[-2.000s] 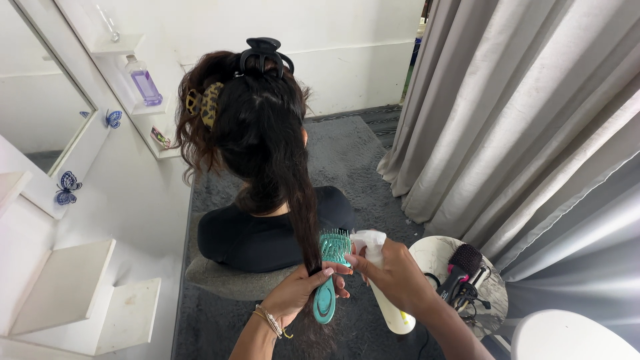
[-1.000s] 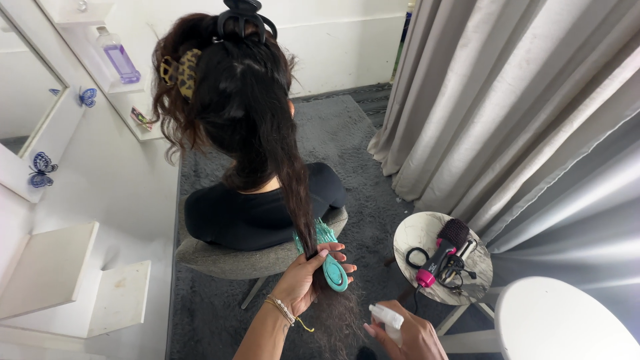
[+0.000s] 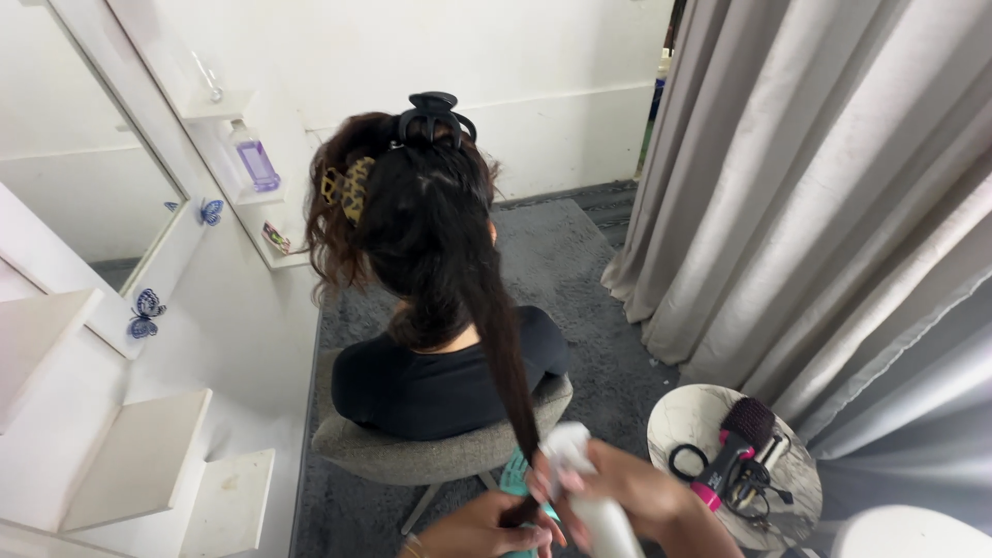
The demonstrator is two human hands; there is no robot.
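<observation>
A person in a black top sits facing away, dark hair held up by a black claw clip [image 3: 435,116] and a tortoiseshell claw clip [image 3: 356,190]. From the head a long strand of hair [image 3: 508,364] is drawn down to my left hand [image 3: 488,527], which grips its lower part together with a teal hairbrush [image 3: 514,471]. The brush is partly hidden behind the hair and fingers. My right hand [image 3: 635,484] holds a white spray bottle [image 3: 608,527] by its neck, its head right beside the strand. The bottle is blurred.
A round marble-top table [image 3: 674,415] at the right bears a black and pink hot-air brush [image 3: 725,465] with its cord. Grey curtains [image 3: 744,194] hang behind it. White shelves [image 3: 139,457] and a mirror [image 3: 85,139] line the left wall. A white round surface [image 3: 907,535] is at the lower right.
My right hand has come up from the lower right with the spray bottle and is now beside the strand. My left hand still holds the hair and brush, now lower in view.
</observation>
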